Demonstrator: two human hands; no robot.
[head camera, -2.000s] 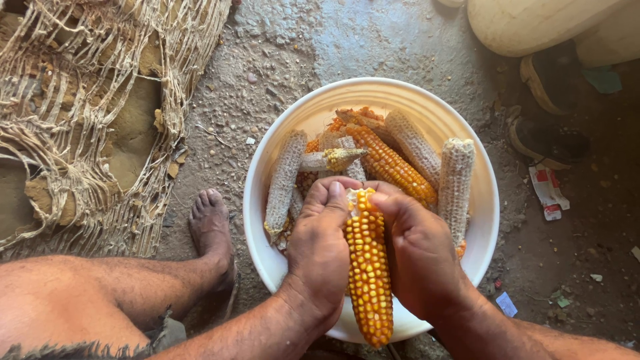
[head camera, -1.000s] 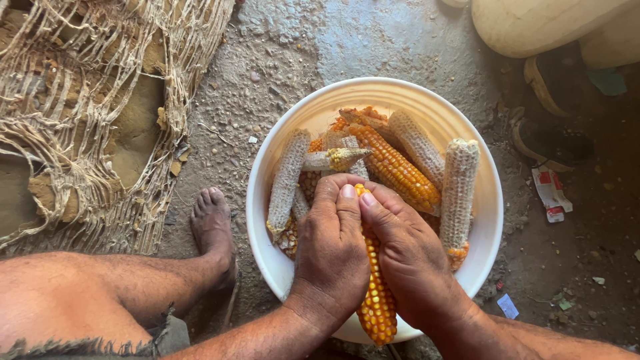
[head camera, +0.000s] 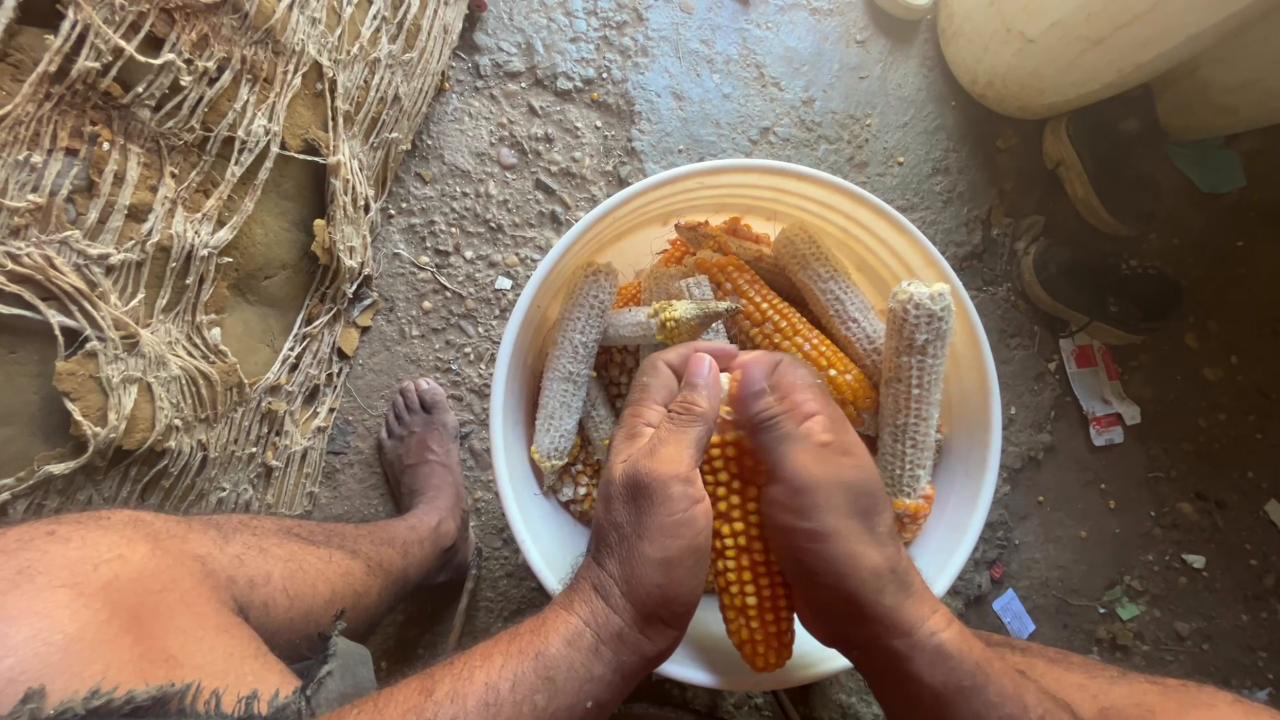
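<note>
An ear of orange-yellow corn (head camera: 748, 560) is gripped by both hands over a round white plastic tub (head camera: 745, 655), its far tip among the fingers and its thick body pointing toward me. My left hand (head camera: 660, 480) wraps its left side, thumb near the tip. On the right side, slightly blurred, my right hand (head camera: 825, 480) presses with thumb and fingers. Inside the tub lie bare cobs (head camera: 576, 365), another leaning upright at the right (head camera: 914, 390), a cob with kernels only at its tip (head camera: 690, 320), and an ear with orange kernels (head camera: 790, 330).
My bare foot (head camera: 425, 460) rests on rough ground left of the tub. Frayed, stringy sacking (head camera: 200, 300) lies farther left. At the right are cream plastic containers (head camera: 1090, 50), dark footwear (head camera: 1100, 290), a red-and-white wrapper (head camera: 1098, 385) and a blue-white scrap (head camera: 1013, 613).
Both hands have stayed around the ear over the tub while their fingers shifted at its tip. More of the ear's face shows between the palms than one second ago.
</note>
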